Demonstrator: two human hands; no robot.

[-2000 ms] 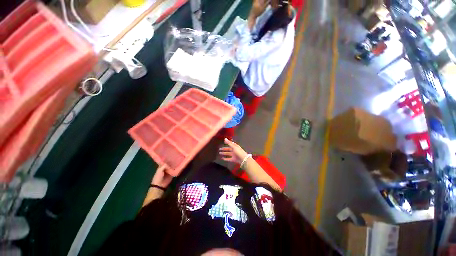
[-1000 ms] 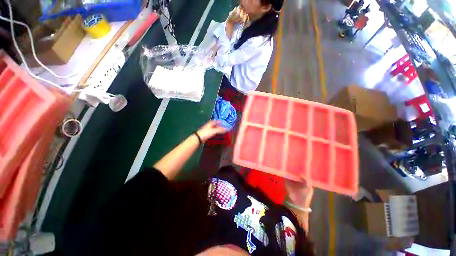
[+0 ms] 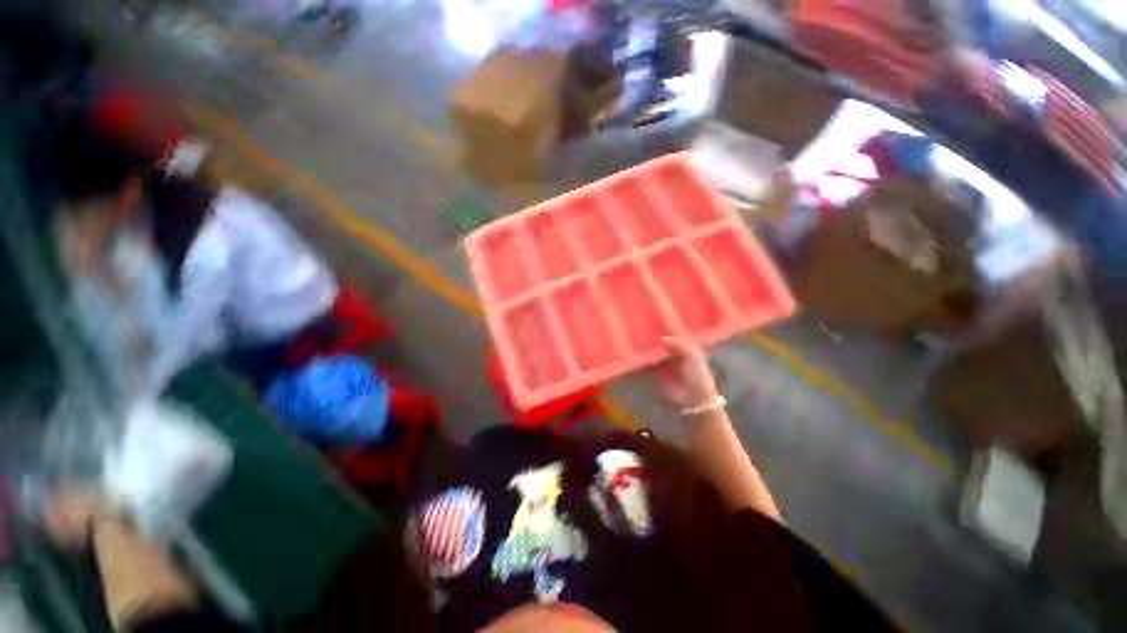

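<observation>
My right hand (image 3: 677, 375) is shut on the near edge of a pink-red compartment tray (image 3: 630, 278), with its pockets facing me. The tray is held out in front of my body, above the floor aisle. My left hand (image 3: 77, 513) is at the far lower left over the green bench (image 3: 278, 519), blurred, beside a white stack (image 3: 167, 464) that seems to be in a clear bag. Whether its fingers touch the bag cannot be told.
A seated person in a white top (image 3: 253, 278) is at the left. A blue bag (image 3: 331, 398) lies near red stools. Cartons (image 3: 509, 114) stand beyond the grey aisle with yellow lines, with more cartons (image 3: 890, 254) at the right. A red stool (image 3: 556, 411) shows partly behind the tray.
The view has swung to the right. The tray moved from my left hand to my right and is now held over the aisle. My left hand has moved to the far left beside the white stack.
</observation>
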